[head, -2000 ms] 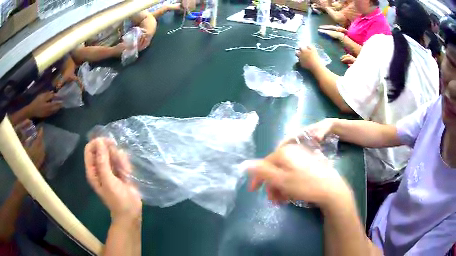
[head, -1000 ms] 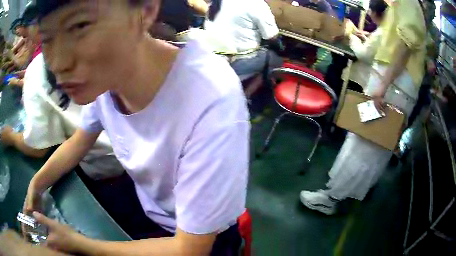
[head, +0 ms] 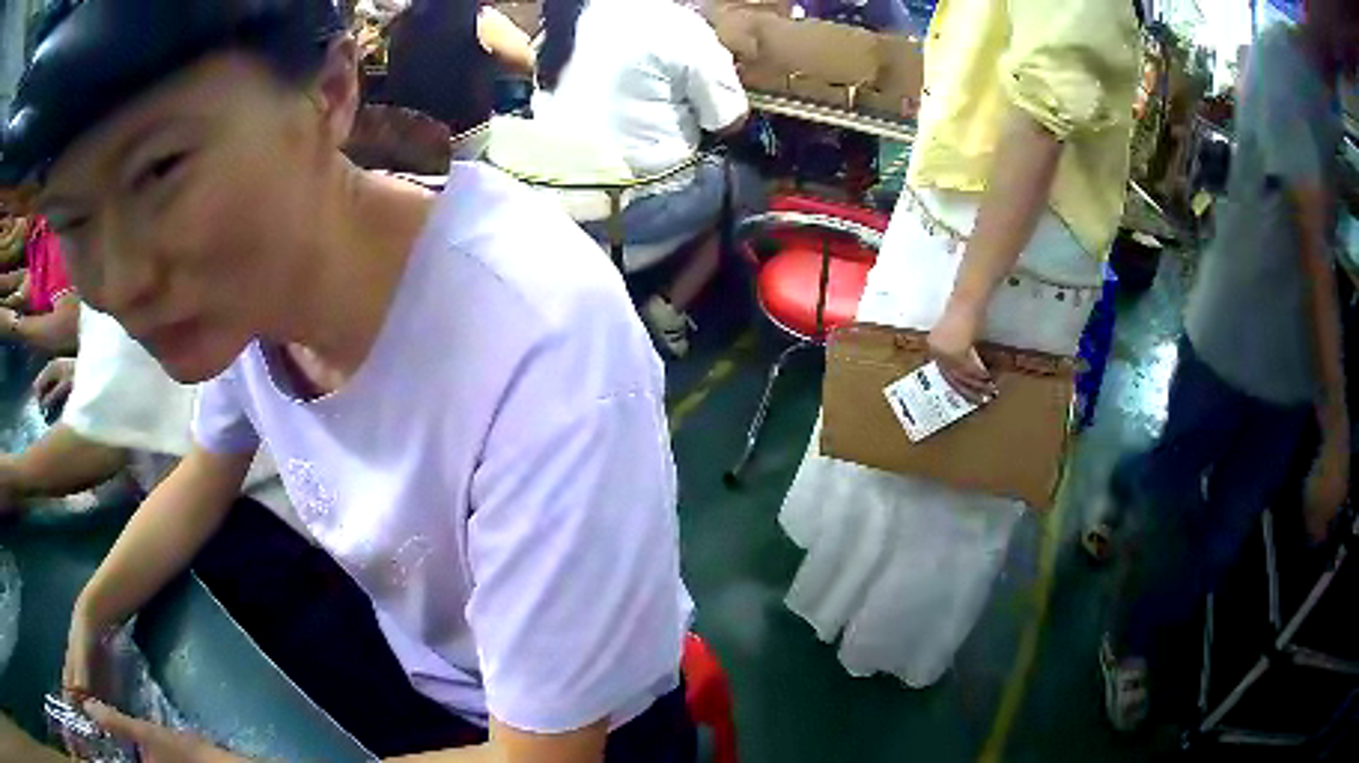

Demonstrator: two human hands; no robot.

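Neither of my hands can be made out. A sliver of skin shows at the bottom left corner, and I cannot tell whose it is. Nearest in front, a person in a light purple shirt holds a small clear object with a bright rim, possibly a clear cup (head: 72, 719), at the lower left. Clear film lies around that person's hands. The dark green workbench top (head: 276, 701) shows at the lower left. A piece of clear plastic (head: 8, 596) is cut off by the left edge.
The seated person (head: 447, 447) fills the left half. A person in yellow stands with a brown cardboard piece (head: 939, 432) and white label. A red stool (head: 812, 291) is behind. Another person walks at the right, beside a dark rack (head: 1282, 641). Yellow lines mark the green floor.
The view has swung right, away from the large bag and my two hands. Since one second ago, the person with the cardboard has come nearer, and another person has appeared at the right.
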